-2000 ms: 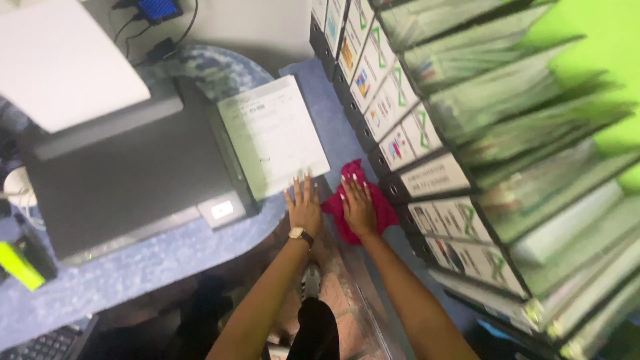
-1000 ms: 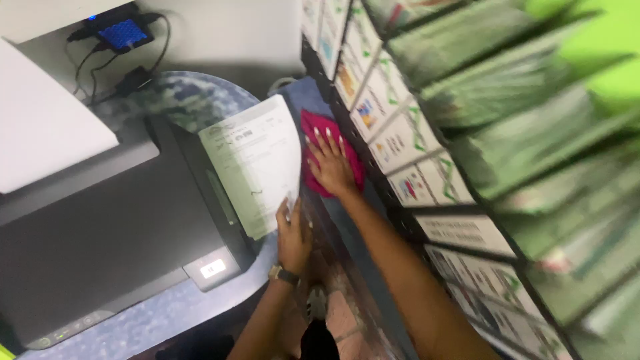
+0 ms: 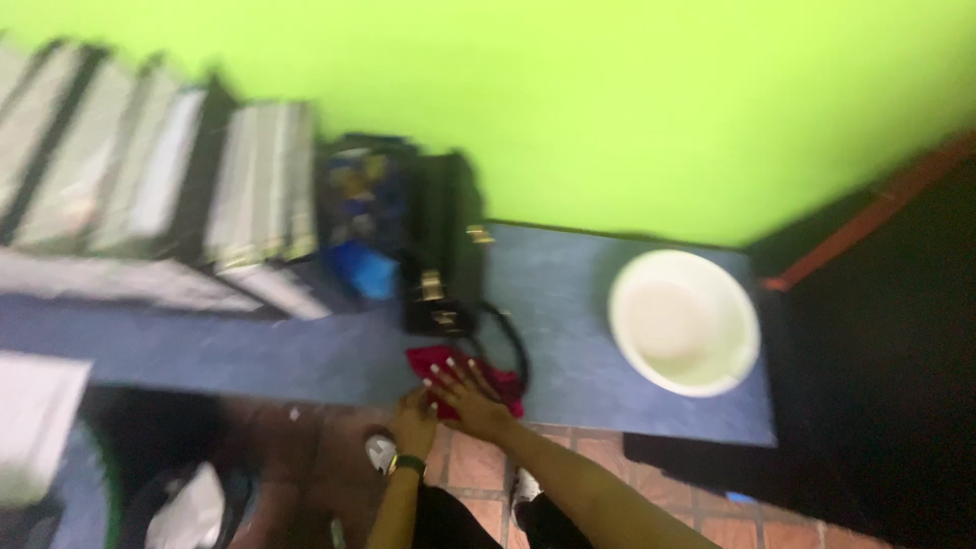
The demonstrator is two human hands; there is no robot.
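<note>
A magenta cloth (image 3: 431,360) lies on the blue countertop (image 3: 564,366) near its front edge. My right hand (image 3: 473,400) rests on the cloth with its fingers spread, pressing it to the surface. My left hand (image 3: 415,419) is just left of it at the counter's edge, fingertips close to the cloth; whether it grips the cloth's edge is unclear. Behind the cloth stands a black handbag (image 3: 450,244) with gold clasps, its dark strap (image 3: 518,343) looping down beside the cloth and my right hand.
Lever-arch binders filled with papers (image 3: 145,175) stand in a row at the left. A white round basin (image 3: 686,324) sits toward the counter's right end. Paper sheets (image 3: 38,412) lie at the lower left. A bright green wall (image 3: 610,114) rises behind, and a tiled floor (image 3: 476,465) is below.
The view has swung far to the right, bringing the handbag and basin in. My right hand and the cloth have moved along the counter from beside the binders; my left hand has left the paper sheet.
</note>
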